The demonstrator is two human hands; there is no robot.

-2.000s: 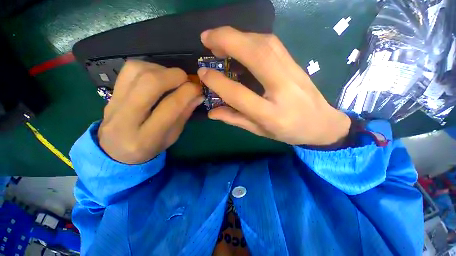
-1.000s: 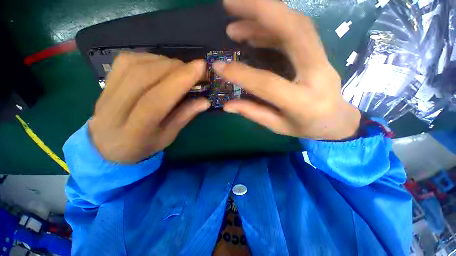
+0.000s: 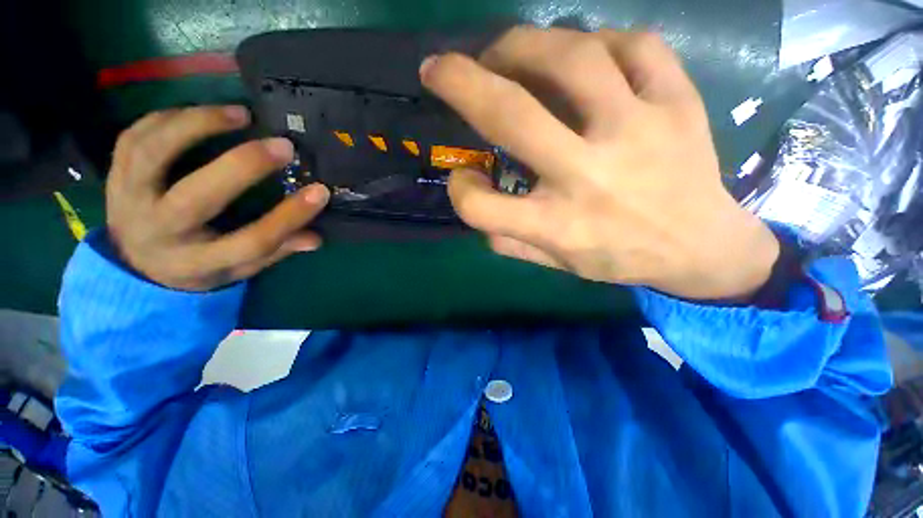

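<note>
A black phone housing (image 3: 380,167) with orange marks lies on a black foam pad (image 3: 334,56) in front of me. An orange flex piece (image 3: 460,158) lies at its right part, beside the main board (image 3: 512,174), which my right hand mostly covers. A small populated sub-board (image 3: 292,176) is at the left end. My left hand (image 3: 202,197) has its fingers spread at that end, fingertips at the housing's edge. My right hand (image 3: 607,162) is over the right end, thumb and fingers around it; whether it pinches anything is hidden.
A shiny heap of clear bags (image 3: 845,152) lies on the green mat at the right, with small white scraps (image 3: 746,110) beside it. Red tape (image 3: 167,70) and yellow tape (image 3: 70,216) are at the left. A dark object (image 3: 40,101) stands at the far left.
My left hand has moved left, off the middle of the housing, and its fingers have spread, uncovering the orange marks. My right hand has moved slightly right. The pad and housing sit further right in view.
</note>
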